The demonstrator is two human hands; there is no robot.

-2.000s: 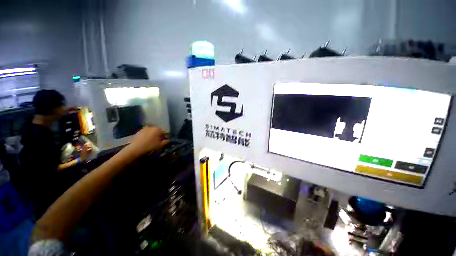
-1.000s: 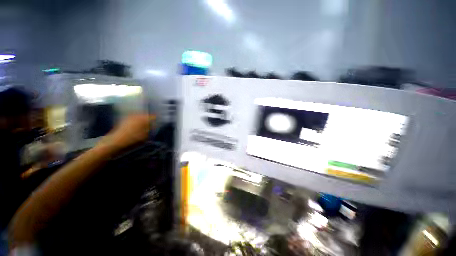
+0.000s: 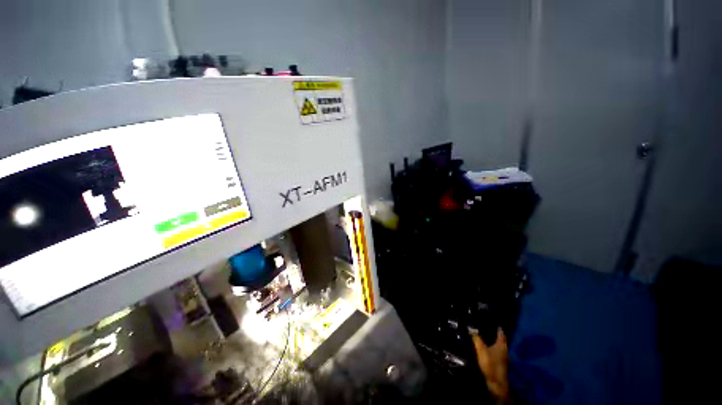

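My right hand (image 3: 492,357) is small at the lower right, over the near part of the dark tray stacks (image 3: 451,293) beside the machine. Its fingertips merge with the dark trays, so I cannot tell whether it holds anything. My left hand is not in view. The white machine (image 3: 277,150) fills the left side. Its touchscreen (image 3: 194,162) shows a dark image with a bright round spot. Inside the lit opening, a blue cylinder (image 3: 249,265) sits above small metal parts. No module can be made out on the worktable.
A yellow-and-black light curtain bar (image 3: 362,265) stands at the opening's right edge. A thin dark cable (image 3: 279,360) crosses the worktable. A large black box (image 3: 119,356) is inside at the left. A white box (image 3: 499,177) lies on the dark stacks. Blue floor (image 3: 582,316) and grey wall panels are at the right.
The view has swung right. My outstretched left arm, the other worker and the signal light have left the picture. My right hand now shows at the right-hand stacks. The bright spot shows on the screen.
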